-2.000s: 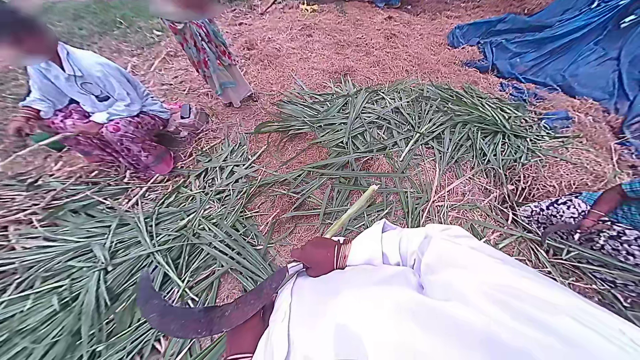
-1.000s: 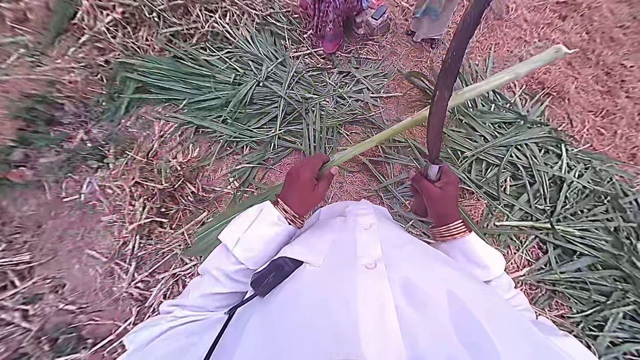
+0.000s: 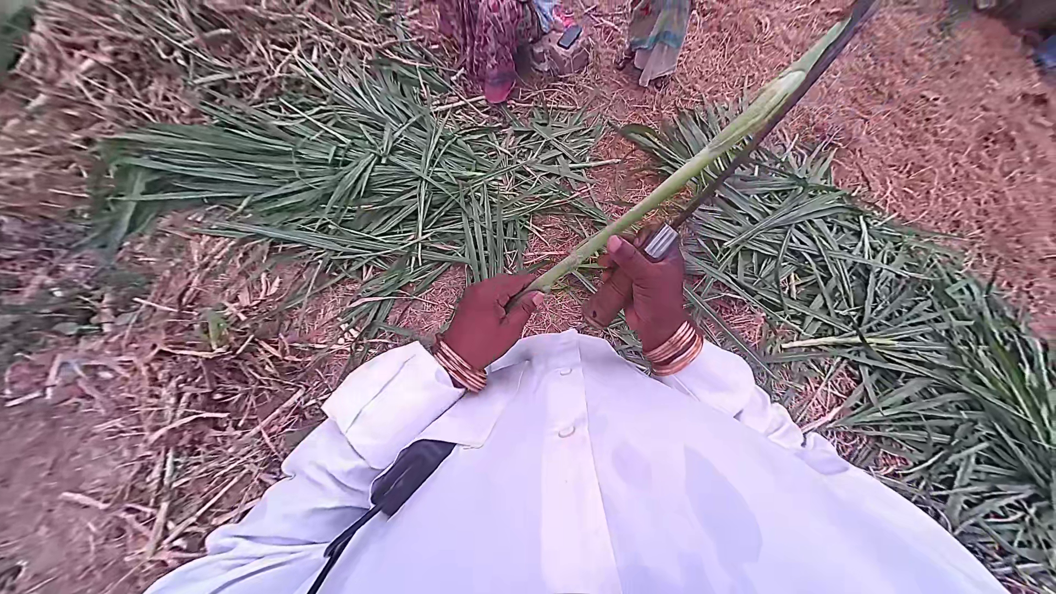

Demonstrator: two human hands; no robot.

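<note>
My left hand is closed around the lower end of a long green stalk, which slants up and to the right. In my right hand is the wooden handle of a sickle with a metal collar. The sickle's dark blade runs up along the right side of the stalk, against or very near its upper part. My right thumb lies close to the stalk; whether it touches cannot be told. Long cut green leaves lie on the ground beyond both hands.
More green leaves spread at the right, and dry stalks litter the left. At the top, one person's patterned clothing shows beside a stone with a phone on it; another person's lower garment is to its right.
Since a second ago, the sickle blade has tilted from nearly upright to a slant beside the stalk, and my right hand has come nearer my left. Earlier, the view was turned far from here.
</note>
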